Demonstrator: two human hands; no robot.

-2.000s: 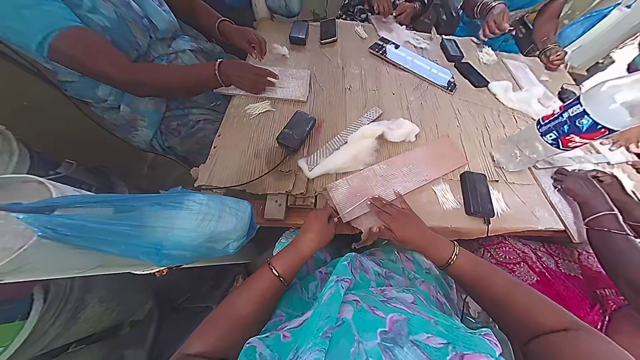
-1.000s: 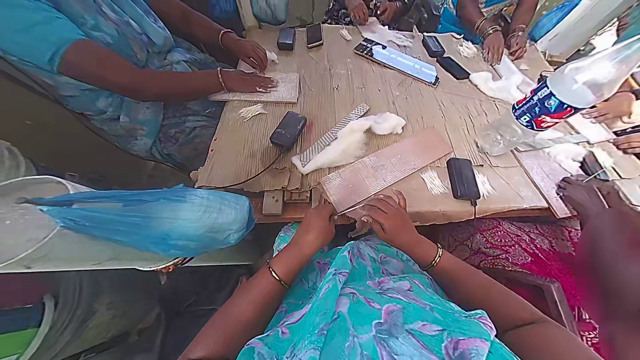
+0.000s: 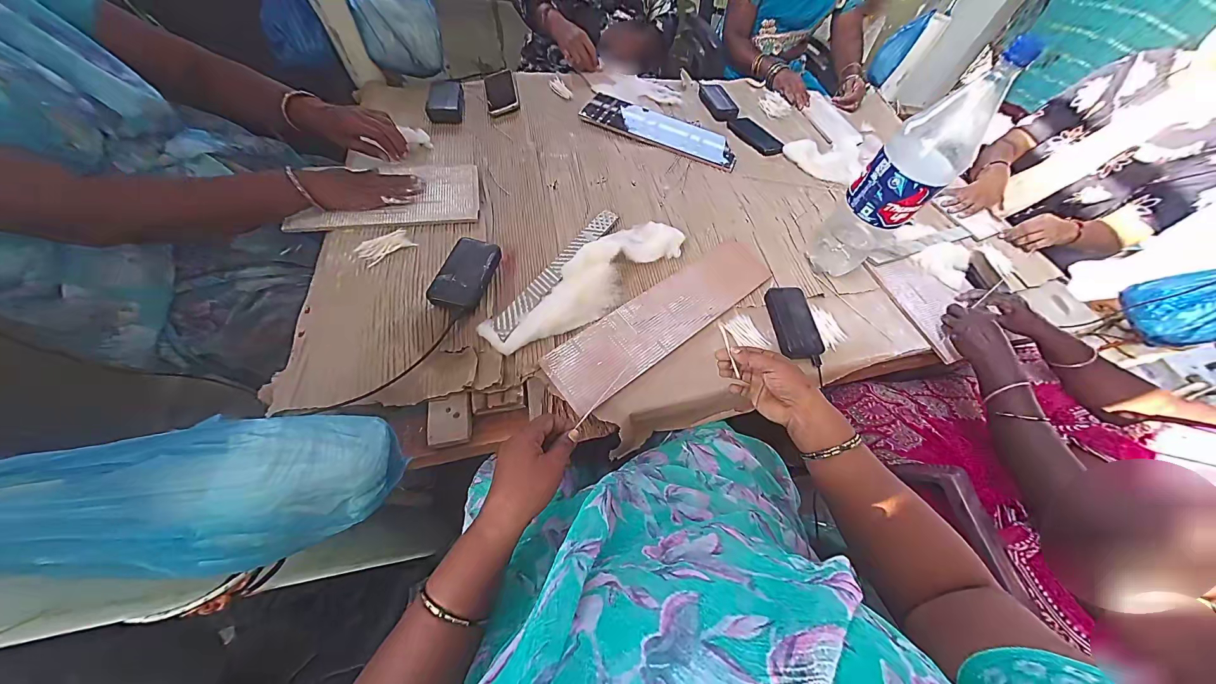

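Observation:
My left hand [image 3: 534, 465] pinches a thin stick or wick, whose tip reaches over the near corner of a ribbed pinkish board [image 3: 655, 328]. My right hand [image 3: 774, 385], raised by the board's right side, holds a thin white cotton wick [image 3: 729, 351] between thumb and fingers. Beyond the board lies a tuft of white cotton [image 3: 584, 290] against a patterned strip [image 3: 560, 271]. A pile of white wicks [image 3: 748, 331] sits next to a black box with a cable [image 3: 794, 323], close to my right hand.
A plastic bottle [image 3: 912, 161] stands tilted at the right. Another black box [image 3: 464, 274], a phone [image 3: 501, 93] and a long shiny packet [image 3: 657, 130] lie on the cardboard-covered table [image 3: 399, 313]. Co-workers' hands work around it. A blue bag [image 3: 199, 494] is at lower left.
My right hand has moved right, off the board's near edge, and now holds a wick. My left hand stays near the board's lower corner. The view has shifted somewhat.

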